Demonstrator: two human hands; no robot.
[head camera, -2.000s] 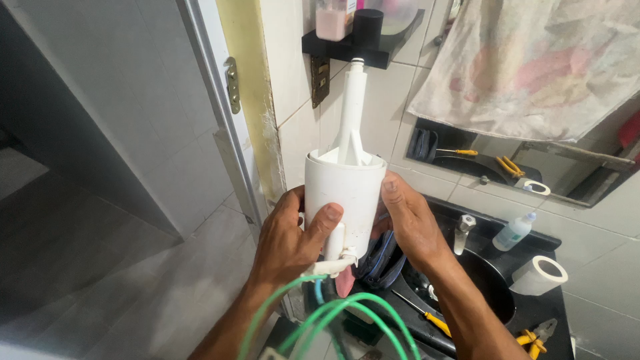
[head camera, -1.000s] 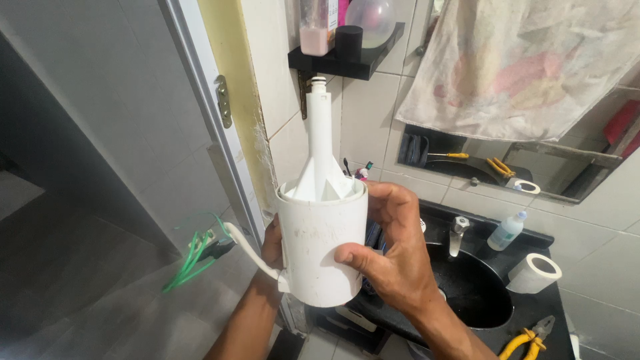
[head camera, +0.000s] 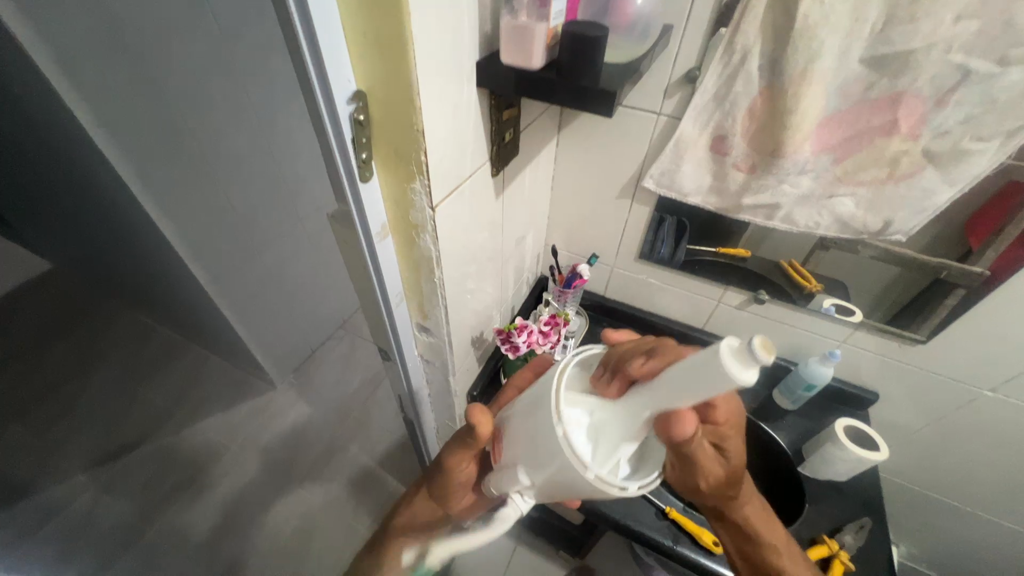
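Observation:
A white plastic cylindrical housing (head camera: 544, 432), probably part of an electric shower, lies tilted between my hands, its rimmed end facing up and right. From inside it a white finned tube (head camera: 688, 376) sticks out toward the right. My left hand (head camera: 460, 472) cups the housing's left side and underside. My right hand (head camera: 696, 448) is closed around the tube, some fingers reaching over the rim. A white sleeved cable (head camera: 480, 532) leaves the housing's lower side, blurred at its end.
On the black counter (head camera: 868, 496) are a yellow-handled screwdriver (head camera: 692, 528), yellow-handled pliers (head camera: 840, 548), a paper roll (head camera: 848, 450), a bottle (head camera: 806, 380), pink flowers (head camera: 532, 336) and a toothbrush cup (head camera: 566, 294). A black shelf (head camera: 552, 88) juts from the wall above; a door frame (head camera: 360, 240) stands left.
The housing has gone from upright to tilted, its tube now pointing right. My right hand has moved from the housing's side to the tube. The green wires seen earlier are mostly out of view.

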